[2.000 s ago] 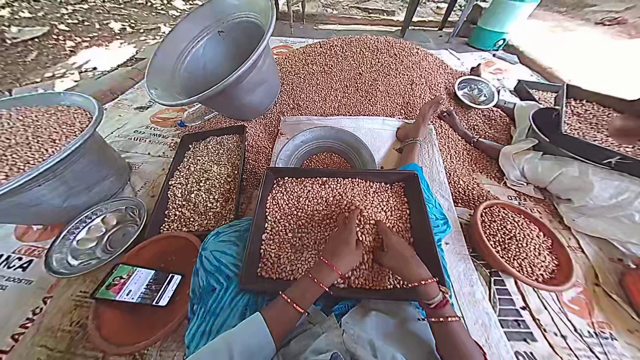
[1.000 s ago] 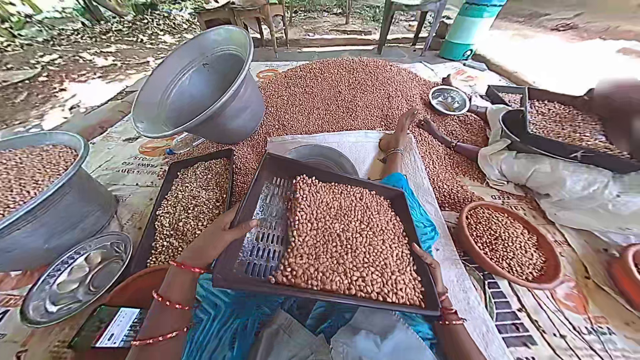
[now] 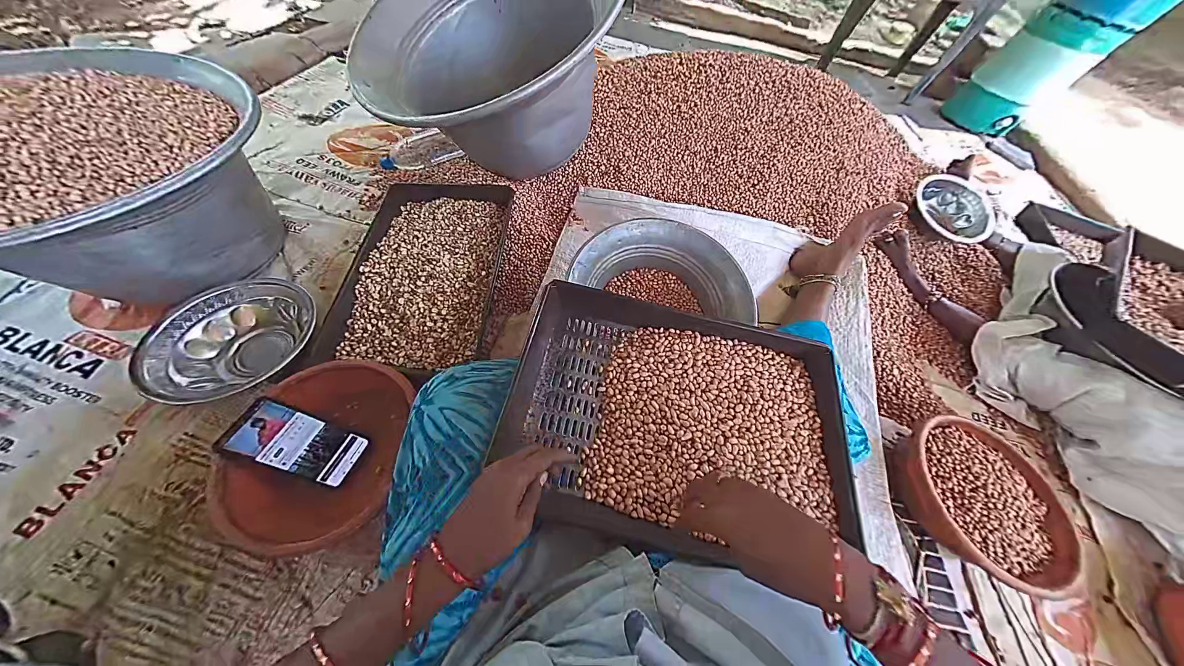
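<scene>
A dark slotted plastic tray rests tilted across the lap, its left strip of slots bare. Reddish-brown peanut kernels fill the rest of it. My left hand lies on the tray's near left edge, fingers over the slots; whether it grips the rim is unclear. My right hand reaches into the kernels near the front edge, its fingertips hidden among them. Beyond the tray, a round metal basin holds more kernels. A second dark tray with paler kernels or pieces lies to the left.
A large kernel heap spreads behind. An empty metal tub, a full one, a steel plate and a clay dish bearing a phone stand left. At right are a clay bowl and another person's arm.
One second ago both hands held the tray by its sides; now my right hand is in the kernels. Two seconds ago the kernels covered the tray's left part too. The view has tilted down.
</scene>
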